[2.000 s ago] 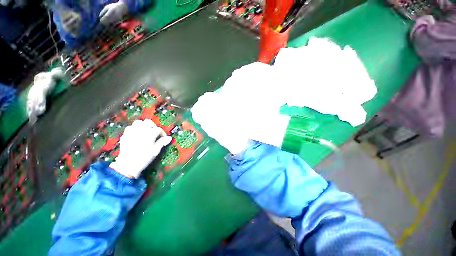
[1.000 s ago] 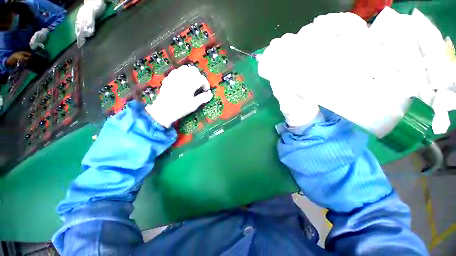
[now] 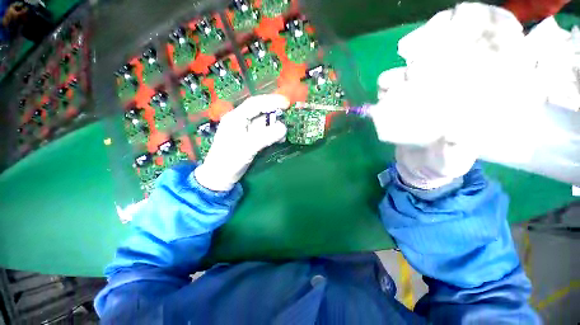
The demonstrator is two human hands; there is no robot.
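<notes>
My white-gloved left hand grips a green circuit board by the black and white connector at its edge, over the tray's near right part. My white-gloved right hand is closed around a fat white dispensing syringe, washed out by glare. Its purple tip and thin needle point left, with the needle's end near the upper edge of the held board; contact cannot be told. A clear compartment tray holds rows of green boards with red-orange beneath. The syringe's rear end is cut off at the right.
A second tray of boards lies at the left on a dark surface. The green mat curves along the bench front. A white heap of wipes and a red-orange object are at the upper right. Part of a person's hand shows at the top left.
My left hand, earlier over the tray, now holds a board at the tray's near right side. My right hand has turned the syringe so its needle reaches that board. The view has moved closer.
</notes>
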